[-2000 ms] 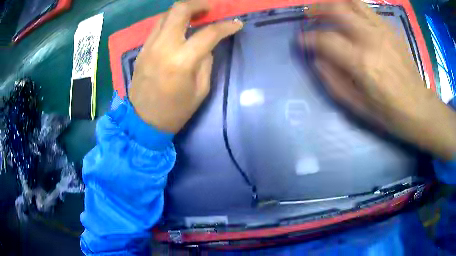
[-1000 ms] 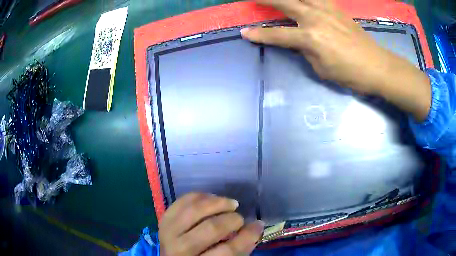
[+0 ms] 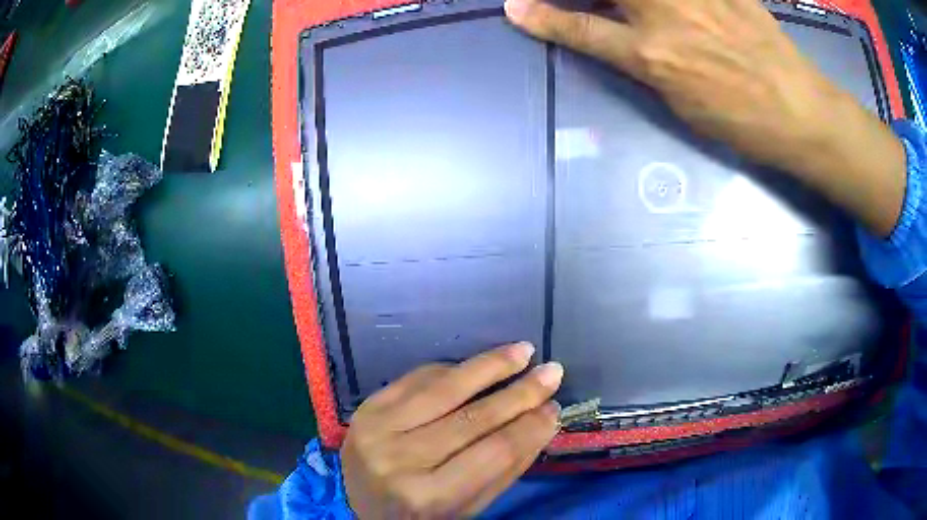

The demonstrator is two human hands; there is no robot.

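Observation:
A grey, shiny laptop lid back cover [image 3: 437,173] with a round logo mark lies in a red foam tray [image 3: 293,244]. A thin black display cable [image 3: 550,203] runs straight across the cover from top edge to bottom edge. My right hand [image 3: 701,71] is at the top edge, thumb tip beside the cable's upper end; its other fingertips are cut off by the frame. My left hand [image 3: 457,432] lies at the bottom edge, fingertips on the cable's lower end. A yellow-gold connector [image 3: 580,412] shows just right of these fingertips.
A green mat [image 3: 224,305] lies under everything. On the left are a bundle of dark cables [image 3: 51,193], crumpled clear plastic wrap [image 3: 132,254] and a long white printed card with a black pad [image 3: 193,124]. Blue strips show at the right edge.
My left hand has moved from the top edge to the bottom edge. My right thumb has moved left to the cable's top. The curved cable is now straight. The view has shifted slightly.

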